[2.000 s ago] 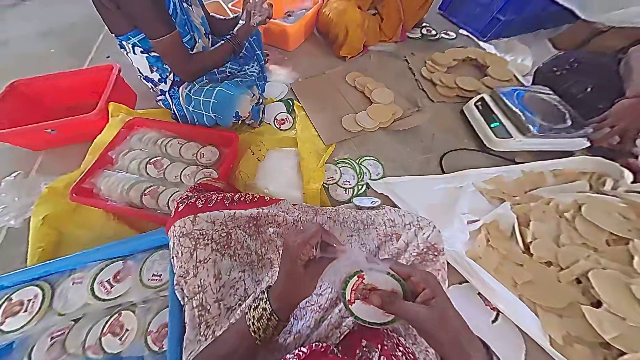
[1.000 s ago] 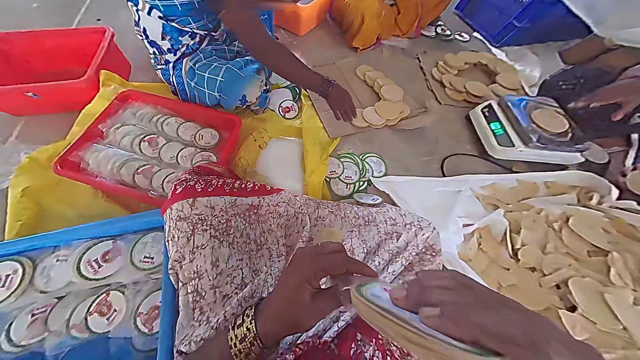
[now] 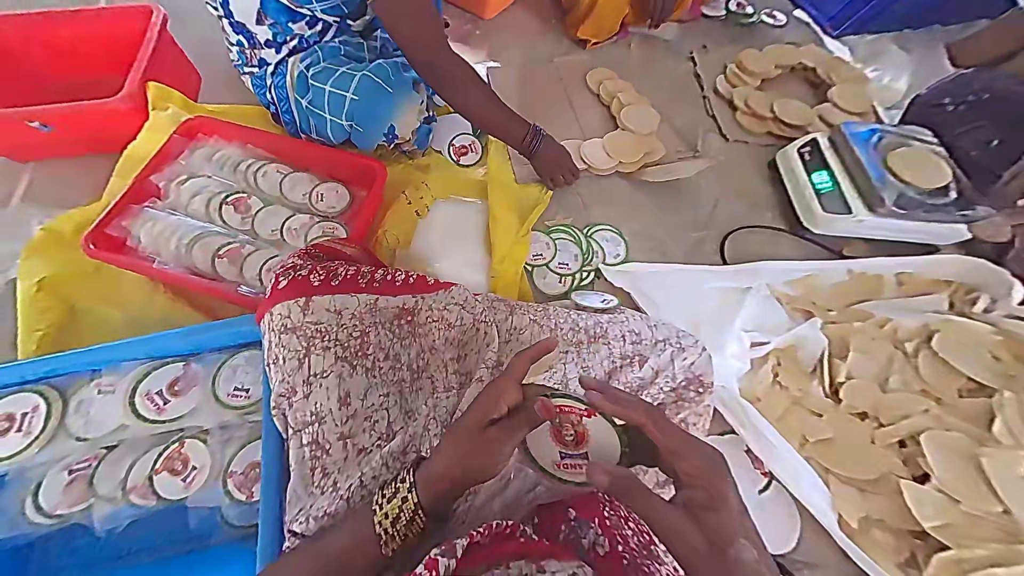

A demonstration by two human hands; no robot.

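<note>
A round label with a green rim and printing [image 3: 572, 440] lies on a packet, apparently in clear plastic, above my lap. My left hand [image 3: 500, 412] holds it at its left edge, the thumb on its upper left and the index finger pointing up. My right hand [image 3: 664, 456] curves around the packet's right side with its fingers spread; whether the fingertips press on it is hard to tell. The patterned cloth [image 3: 360, 384] covers my lap beneath both hands. What lies under the label is mostly hidden.
At the left stand a blue crate [image 3: 272, 480] and a red tray [image 3: 372, 184] of labelled packets. Loose round labels [image 3: 566, 256] lie ahead. Thin tan discs [image 3: 872, 400] fill a white sheet at right, near a digital scale [image 3: 864, 216]. A co-worker's hand [image 3: 554, 164] reaches toward tan discs on cardboard.
The stack that my hands held tilted at the lower right is now face up between them. My right hand has opened out. The co-worker's hand has moved back from the tan discs.
</note>
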